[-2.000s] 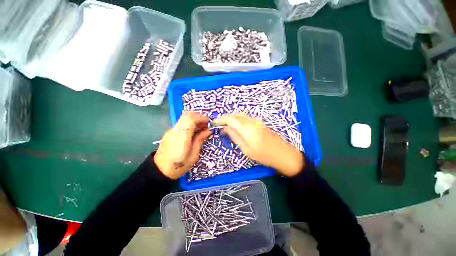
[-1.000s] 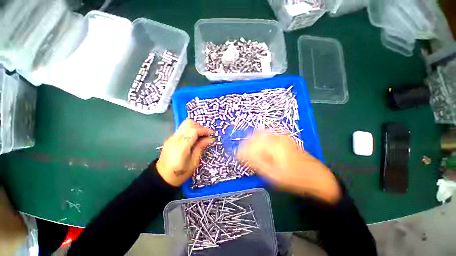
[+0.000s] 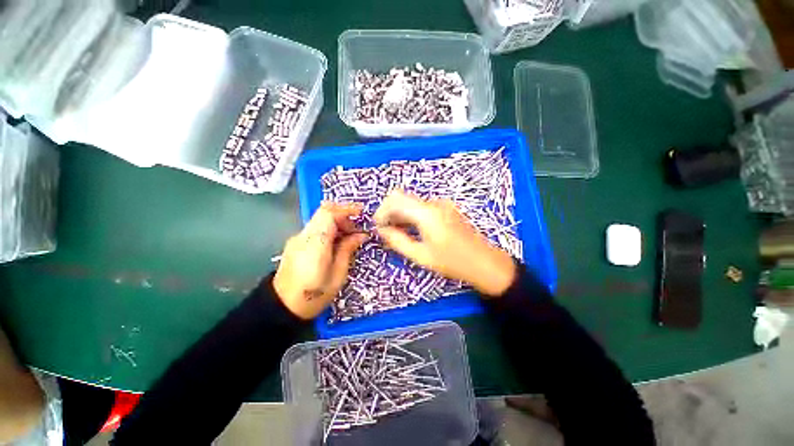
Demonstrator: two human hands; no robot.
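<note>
My left hand (image 3: 313,260) and my right hand (image 3: 444,241) are bare and meet fingertip to fingertip over the blue tray (image 3: 541,218). Thumb and fingers of both hands are pinched around something small and silvery between them, too small to make out. A thin silvery rod end (image 3: 277,259) pokes out at the left of my left hand. Short metal sleeves (image 3: 374,179) lie in the tray's left and lower parts. Long thin pins (image 3: 492,187) lie in its right part.
A clear box of crisscrossed rods (image 3: 379,383) is nearest me. Beyond the tray are a box of short fittings (image 3: 413,96), a left box of cylinders (image 3: 270,131) and a clear lid (image 3: 557,122). A white case (image 3: 623,245) and flat black object (image 3: 681,270) lie right. Another person's arm shows lower left.
My right hand was blurred over the tray's lower right a second ago; it has moved left and up to my left hand's fingertips. My left hand has stayed nearly in place.
</note>
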